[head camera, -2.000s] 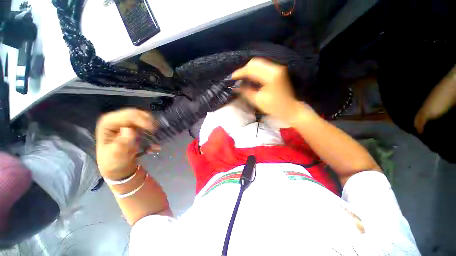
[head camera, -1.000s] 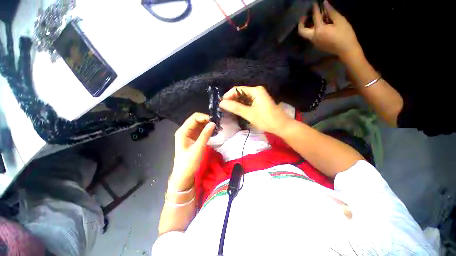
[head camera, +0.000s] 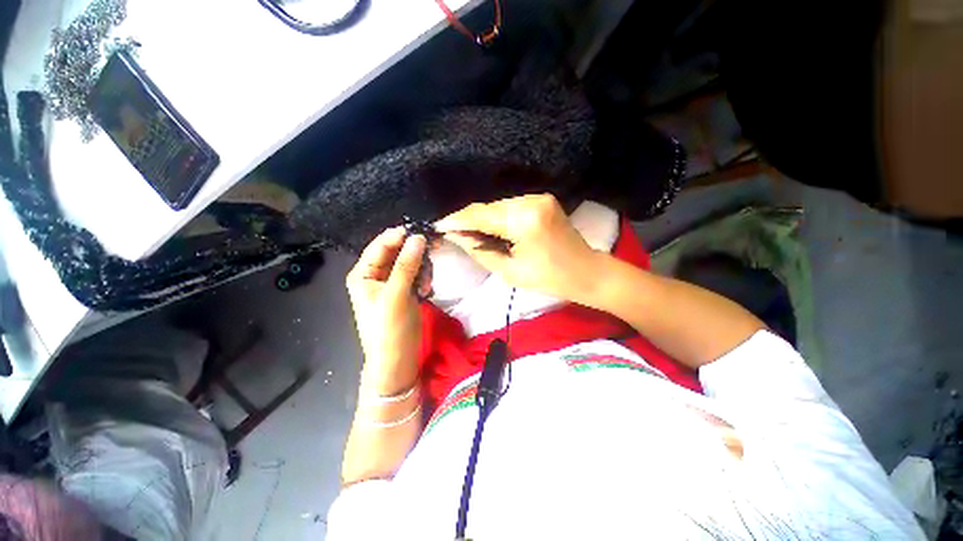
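Observation:
My left hand [head camera: 389, 301] pinches a short piece of black beaded trim [head camera: 418, 226] between thumb and fingers, above my lap. My right hand [head camera: 539, 248] is close beside it, its fingertips at the trim. A small dark object lies in the curl of my right fingers; I cannot tell what it is. No needle or thread can be made out. The black nubby garment piece [head camera: 465, 148] lies beyond my hands, between the table and my lap. A red cloth [head camera: 549, 328] lies across my lap, with white material on it.
The white table [head camera: 253, 95] holds a smartphone [head camera: 153, 129], a silver-grey tangled heap [head camera: 79, 63], a black loop [head camera: 317, 21] and an orange-red cord [head camera: 484, 34]. Black glittering strands [head camera: 106, 277] run along its edge. A dark-clothed person [head camera: 813, 95] is at the right.
The trim was stretched between my hands, then held upright; now it is bunched at my left fingertips, with my right fingertips against it. The other person's hand has gone from view.

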